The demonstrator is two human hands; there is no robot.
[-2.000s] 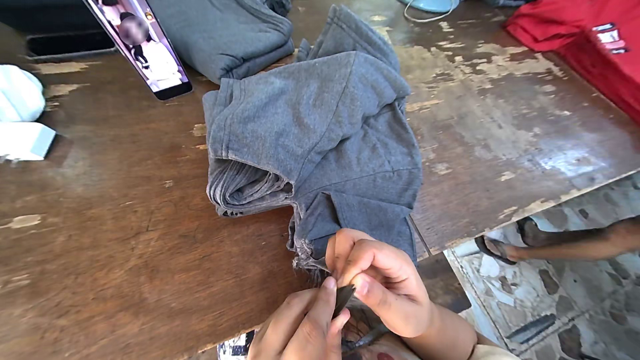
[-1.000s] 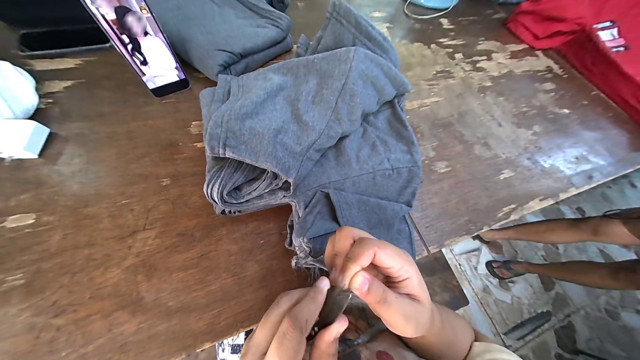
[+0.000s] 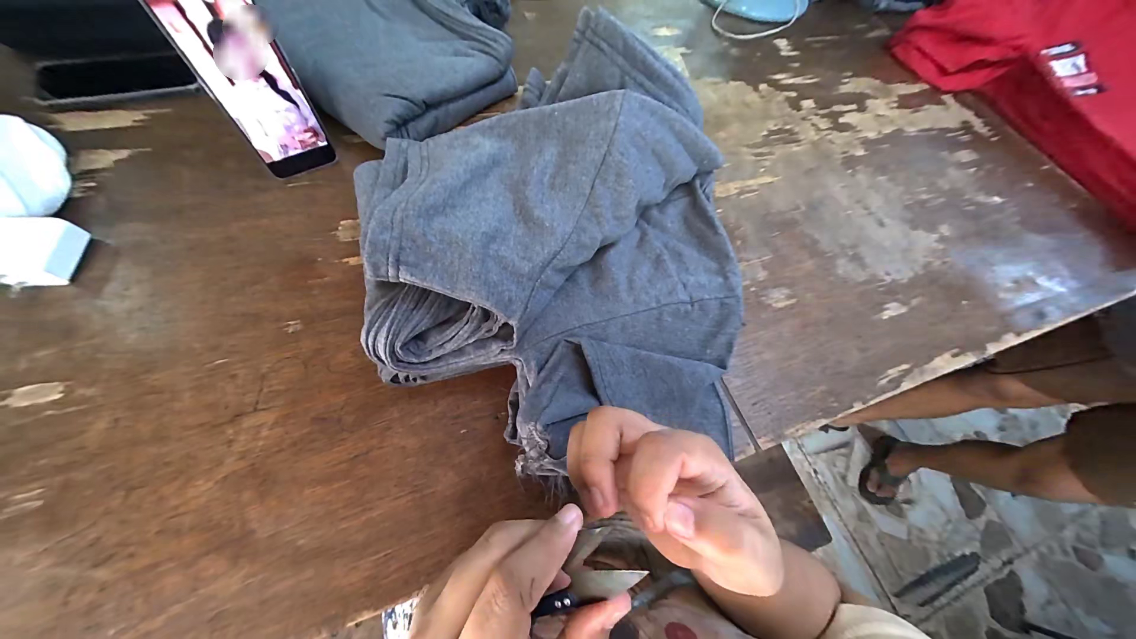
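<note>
Low in the head view, my left hand is closed around a small cutting tool with a pale pointed blade and a dark handle; its exact kind is unclear. My right hand is just right of it, thumb and fingertips pinched together; whether a thread is between them cannot be made out. Beyond both hands lies a folded stack of grey fabric garments on the wooden table. Its frayed edge with loose threads hangs close to my right hand's fingers.
A phone with a lit screen leans near a darker folded garment. A white object sits at the left, a red garment at the far right. A person's legs and sandalled foot show beyond the table's edge.
My hands have moved a little apart, and the pale blade now shows more clearly in my left hand. The other person's legs have shifted beyond the table.
</note>
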